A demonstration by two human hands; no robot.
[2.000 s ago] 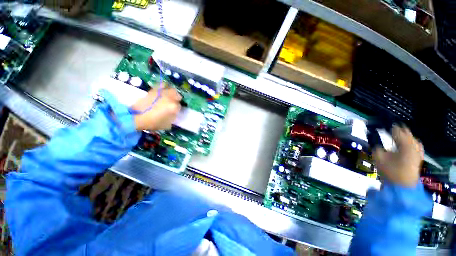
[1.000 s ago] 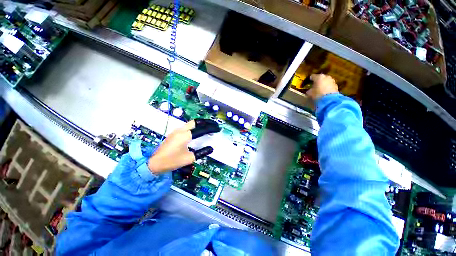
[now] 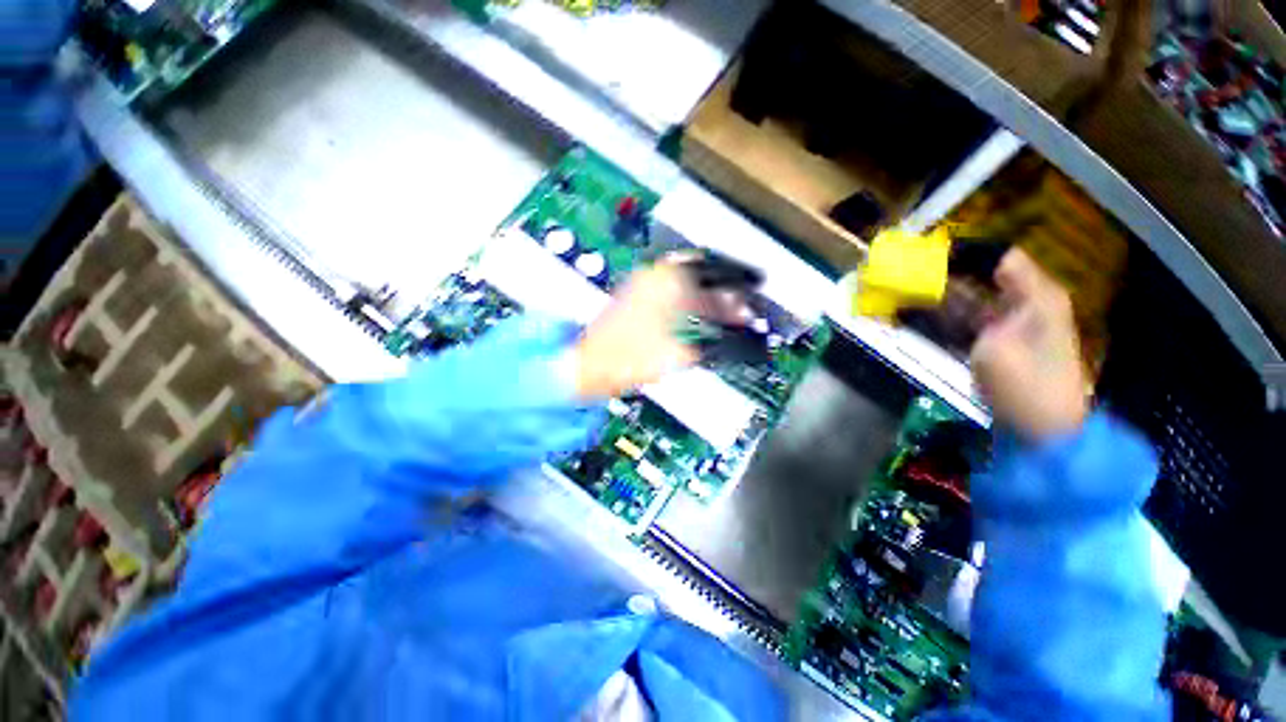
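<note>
A yellow-taped transformer (image 3: pixel 904 272) is held at the fingers of my right hand (image 3: pixel 1032 346), in front of the parts bins and above the conveyor's far rail. The hand is blurred. My left hand (image 3: pixel 638 327) is over the green circuit board (image 3: pixel 592 191), with dark finger cots on its fingertips. The fingers are blurred, and I cannot tell whether they hold anything. The board carries two round pale-topped capacitors (image 3: pixel 576 251) and white blocks. The left hand hides part of the board's middle.
Another circuit board (image 3: pixel 882 592) lies to the right on the conveyor. A cardboard parts bin (image 3: pixel 769 184) and a bin of yellow parts (image 3: pixel 1079 226) stand beyond the rail. A tan component tray (image 3: pixel 184 353) is at the near left. A blue sleeve (image 3: pixel 35 113) shows at the upper left edge.
My right hand has come back from the yellow parts bin with a yellow transformer. My left hand stays over the board, its fingers now blurred. The view has shifted, with more of the tray showing.
</note>
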